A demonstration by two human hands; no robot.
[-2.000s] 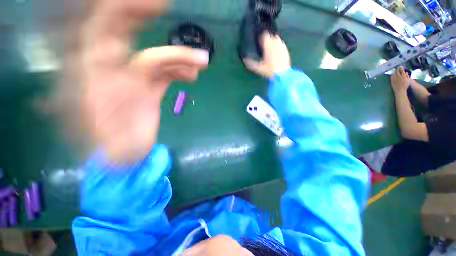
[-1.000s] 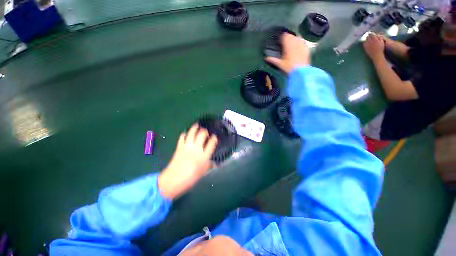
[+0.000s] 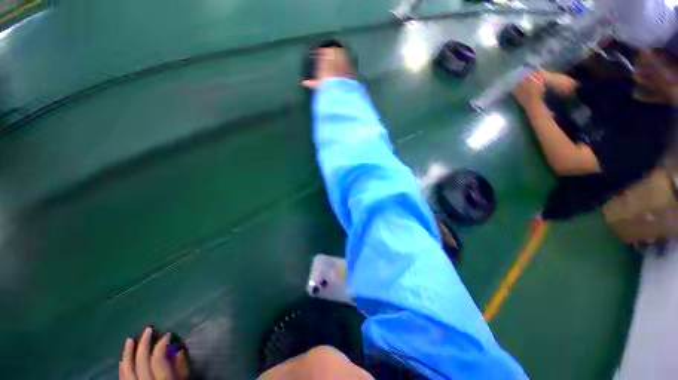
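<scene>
My right hand [image 3: 328,67] reaches far forward over the green bench and grips a black housing, blurred and mostly covered by the fingers. My left hand [image 3: 155,362] is at the bottom left, cut off by the lower edge. Its fingers are curled around a purple cell [image 3: 174,349], of which only a small bit shows, with a dark patch around it. A black finned housing [image 3: 286,338] lies at the bottom centre, partly hidden by my head.
A pale phone [image 3: 327,278] lies beside my right sleeve. More black housings lie right of the sleeve [image 3: 466,197] and farther back [image 3: 455,59]. A metal bracket [image 3: 513,74] and another person's arms [image 3: 561,148] are at the right.
The view has shifted. My right hand has moved farther forward and left to a housing at the back. My left hand has left the finned housing and moved left to the purple cell.
</scene>
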